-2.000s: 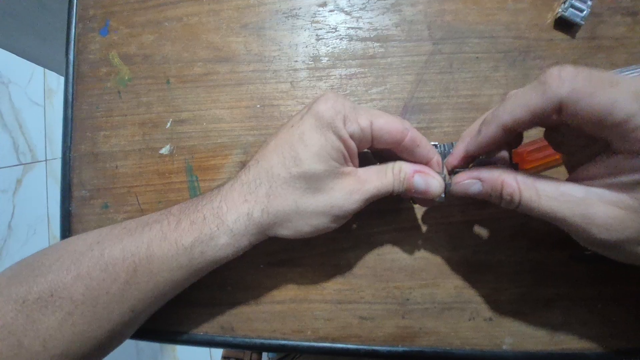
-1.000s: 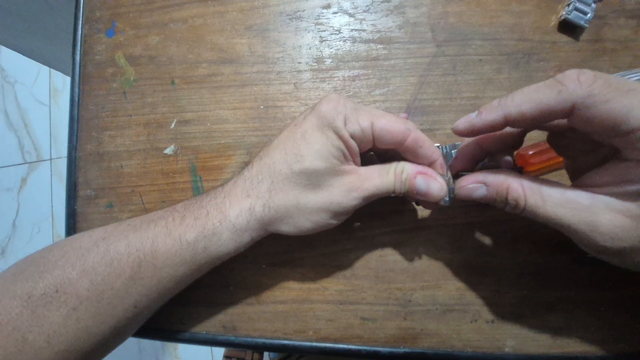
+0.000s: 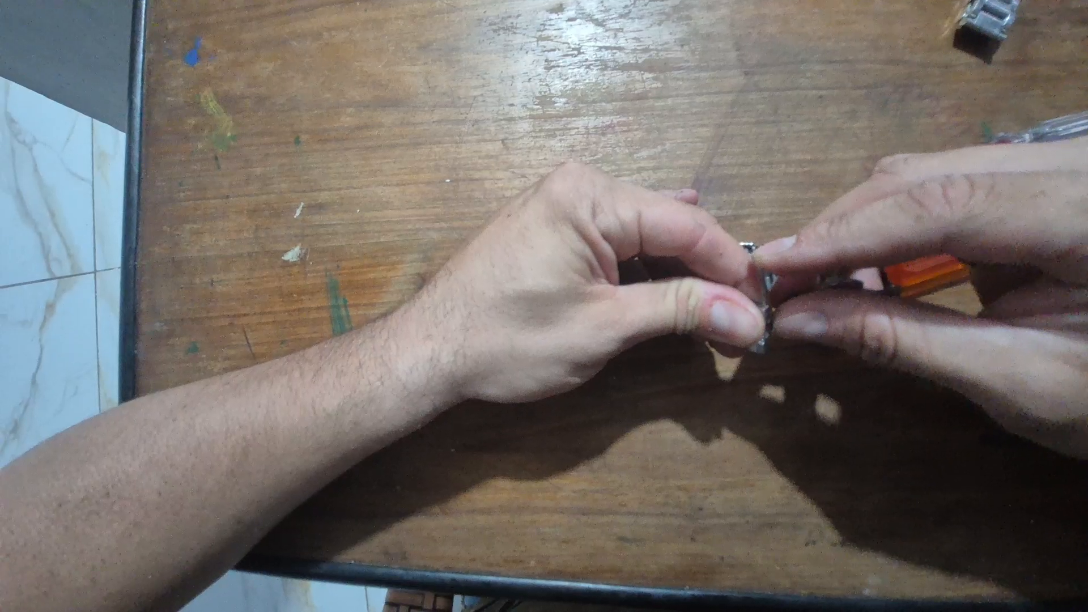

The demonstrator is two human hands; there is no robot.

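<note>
A small metal part [image 3: 768,280], mostly covered by fingertips, is pinched between the thumb and index finger of my left hand [image 3: 544,289]. My right hand [image 3: 960,263] meets it from the right, its index fingertip at the upper end and its thumb tip lower down. Behind the right thumb and index finger shows an orange tool handle [image 3: 926,274] with a dark shaft; the right hand hides the rest of it, and how it is held cannot be told.
The wooden table [image 3: 476,110] has a dark edge and paint marks. A metal block-like part [image 3: 988,19] lies at the top right. Below it, a clear plastic item [image 3: 1050,127] shows at the right edge. Small pale chips [image 3: 293,254] lie on the left side.
The right index finger was lifted away from the metal part one second ago and now touches its upper end. The left hand holds nearly the same place.
</note>
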